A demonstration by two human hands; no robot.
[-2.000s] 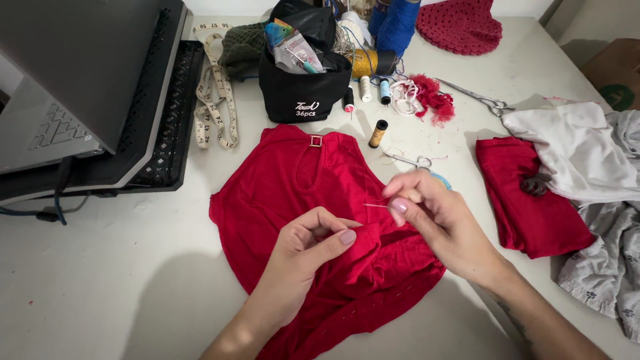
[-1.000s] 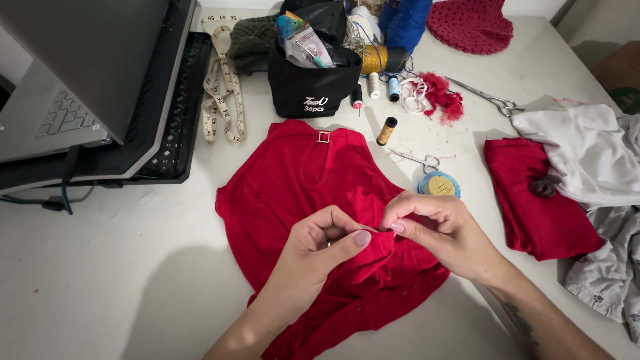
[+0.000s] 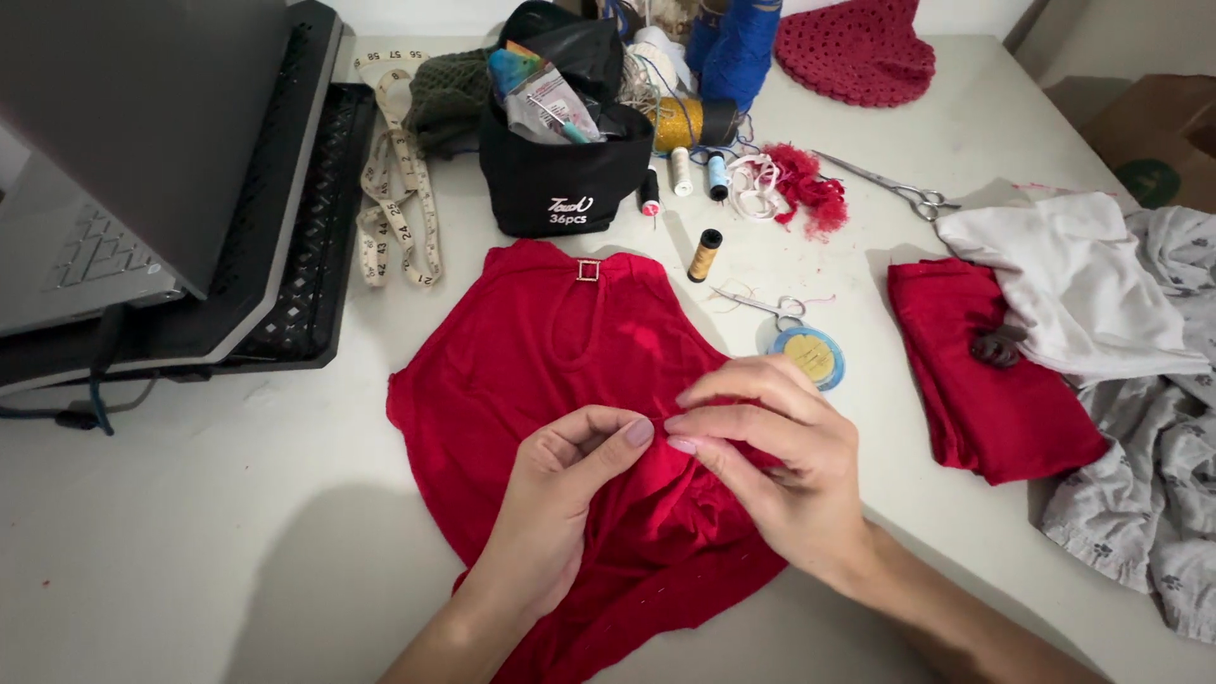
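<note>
A red fabric garment (image 3: 494, 380) with a small square buckle (image 3: 588, 271) at its top edge lies spread on the table. Over its middle, my left hand (image 3: 570, 484) pinches something thin between thumb and index finger, perhaps a needle or thread. My right hand (image 3: 788, 456) is just right of it, thumb and fingertips close together near the same spot; whether they grip anything is not clear. Small scissors (image 3: 765, 306), a round blue and yellow pin case (image 3: 809, 355) and a yellow thread spool (image 3: 704, 256) lie beyond my right hand.
At left stands a laptop (image 3: 114, 218) on a black stand (image 3: 313, 237), beside a tape measure (image 3: 408, 180). A black pouch (image 3: 560, 180) is behind the garment, near thread spools (image 3: 681, 171). Folded red fabric (image 3: 988, 399), white cloth (image 3: 1083, 285) and larger scissors (image 3: 883, 182) lie at right.
Two seconds ago my right hand held a needle apart from the left hand. My two hands' fingertips have since come close together over the garment.
</note>
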